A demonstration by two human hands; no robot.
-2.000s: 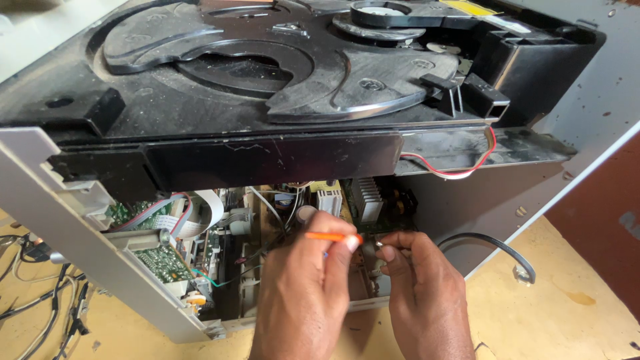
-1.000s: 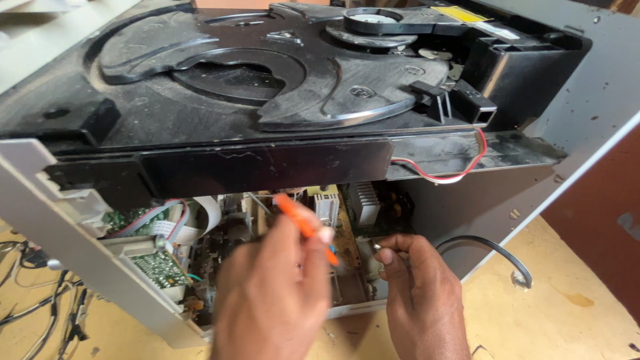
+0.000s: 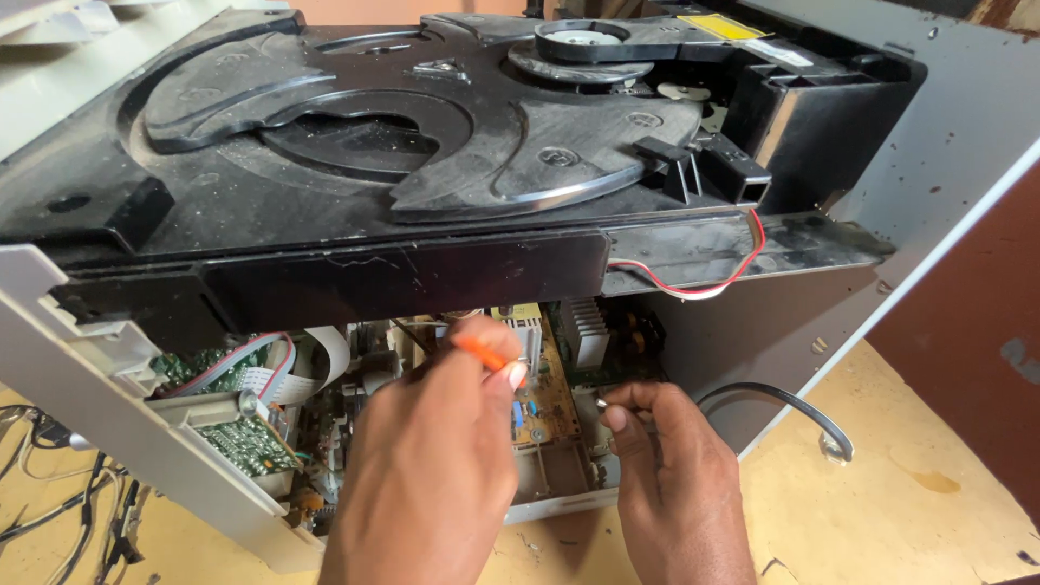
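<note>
My left hand (image 3: 443, 431) holds a slim orange tool (image 3: 485, 354), its kind not clear, over the open front of a stereo's casing. My right hand (image 3: 674, 471) pinches a small metal piece (image 3: 601, 403) between thumb and forefinger, to the right of a brown circuit board (image 3: 546, 390). Above both hands lies the black plastic disc changer mechanism (image 3: 406, 268). Inside the casing are a finned metal heat sink (image 3: 587, 333), a green circuit board (image 3: 240, 439) and a white ribbon cable (image 3: 329, 361). My left hand hides part of the inside.
The grey side panel (image 3: 812, 325) rises at the right. A black cable (image 3: 780, 388) comes out beside my right hand. A red and white wire (image 3: 707, 291) loops below the mechanism. Tangled cables (image 3: 97, 504) lie on the table (image 3: 902, 455) at the left.
Two seconds ago my hands were close together; my left hand has since moved away to the left with the orange tool, which has changed its tilt. My right hand still pinches the metal piece.
</note>
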